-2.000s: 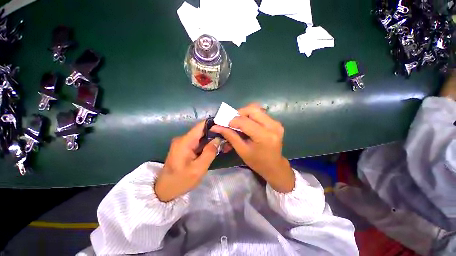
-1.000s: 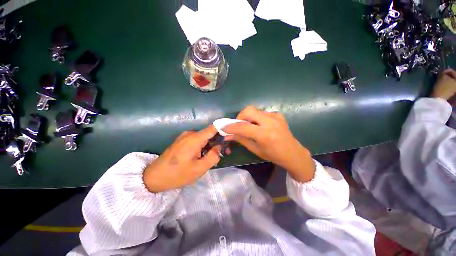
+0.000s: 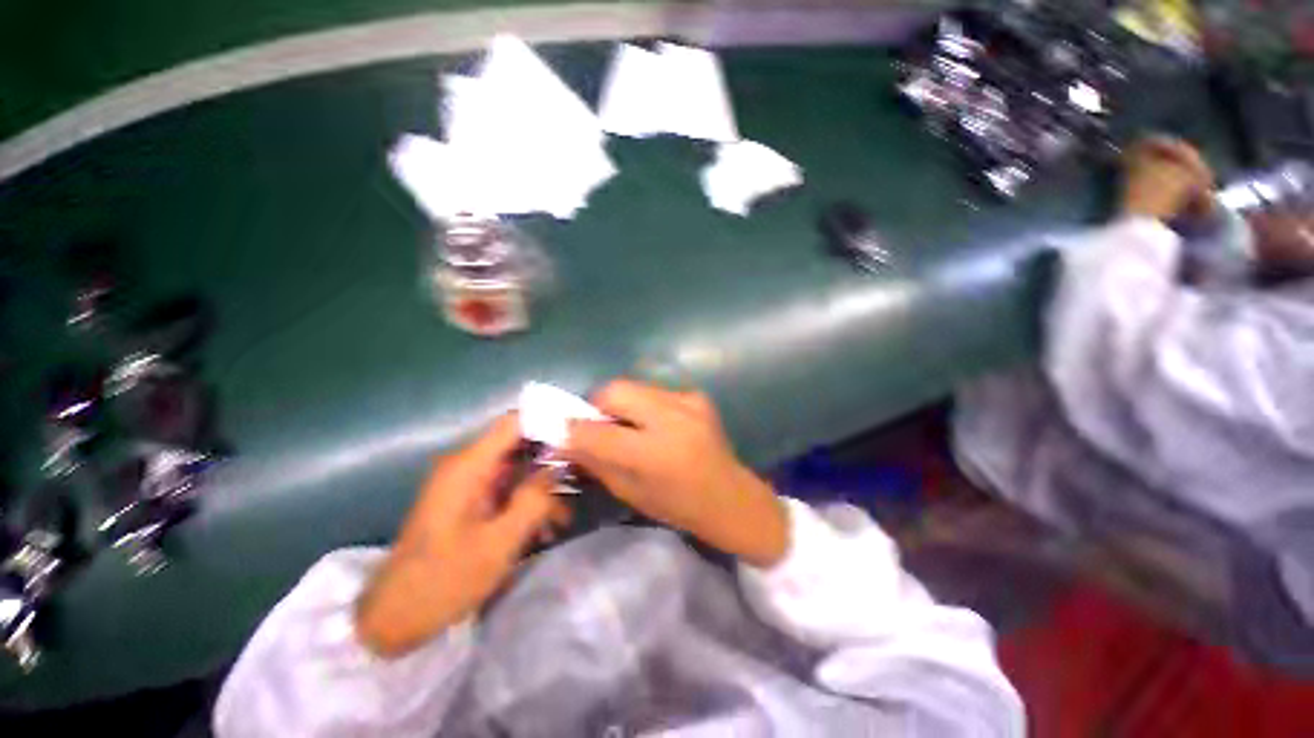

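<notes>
The frame is blurred. My left hand point(image 3: 454, 541) holds a metal clip point(image 3: 559, 473) low over the bench edge; the fingers hide most of it and only a silvery part shows. My right hand point(image 3: 670, 459) holds a small white wipe point(image 3: 553, 414) at its fingertips, against the clip's upper side. The solvent bottle point(image 3: 484, 277) with a red mark on its label stands beyond my hands.
White sheets point(image 3: 515, 141) lie beyond the bottle. Separate clips point(image 3: 149, 483) lie at left. A single clip point(image 3: 856, 237) lies at right, before a clip heap point(image 3: 1009, 95). A neighbouring person's sleeve point(image 3: 1153, 346) is at right. A pale rail point(image 3: 360, 51) runs behind.
The view has swung right and tilted up, so the bench things sit further left and lower, and the rail shows. Both hands still hold the clip and wipe.
</notes>
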